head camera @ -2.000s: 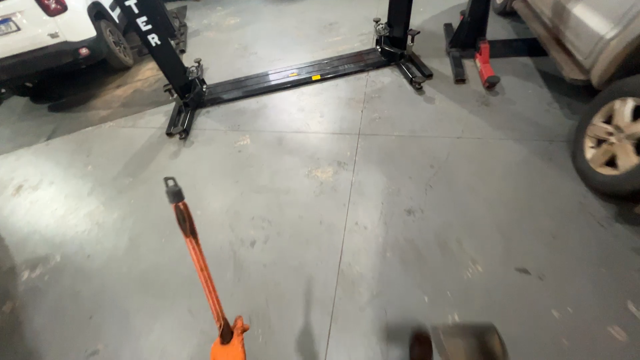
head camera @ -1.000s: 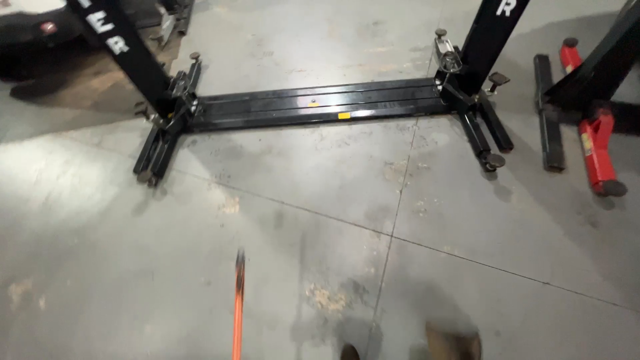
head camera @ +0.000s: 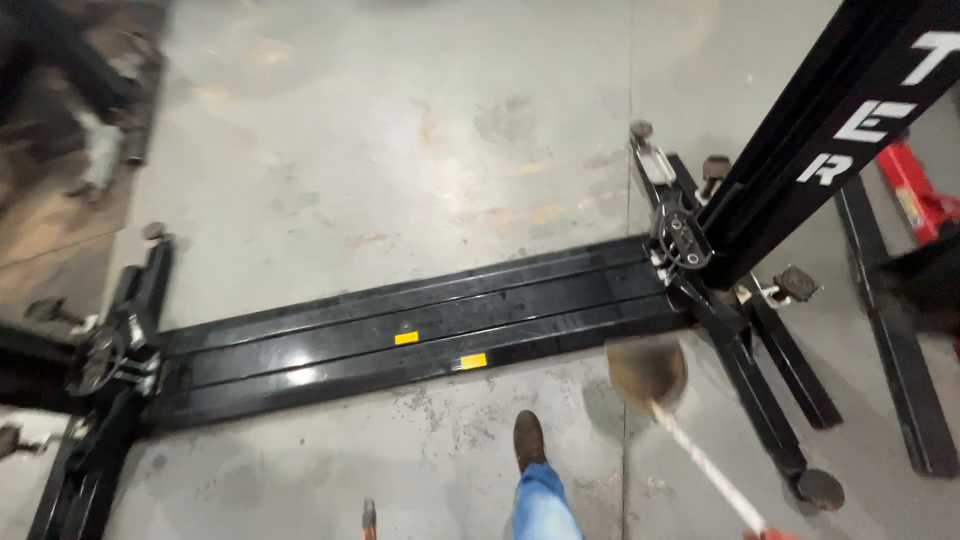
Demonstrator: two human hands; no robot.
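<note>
At the bottom right edge, a sliver of my orange-gloved right hand is at the end of a pale rod or cord, shut on it. Its other end meets a blurred brown rounded object, whose kind I cannot tell, beside the lift's base. The dark tip of an orange bar-like tool shows at the bottom, left of my leg. My left hand is out of view below it.
A black two-post vehicle lift's floor plate crosses ahead. Its right post leans across the view, with swing arms low around it. A red jack-like part lies farther right. My brown boot is before the plate.
The lift's floor plate is much closer than before. The orange tool has dropped mostly out of view, and my left hand, seen two seconds ago, has left it. My right hand has appeared.
</note>
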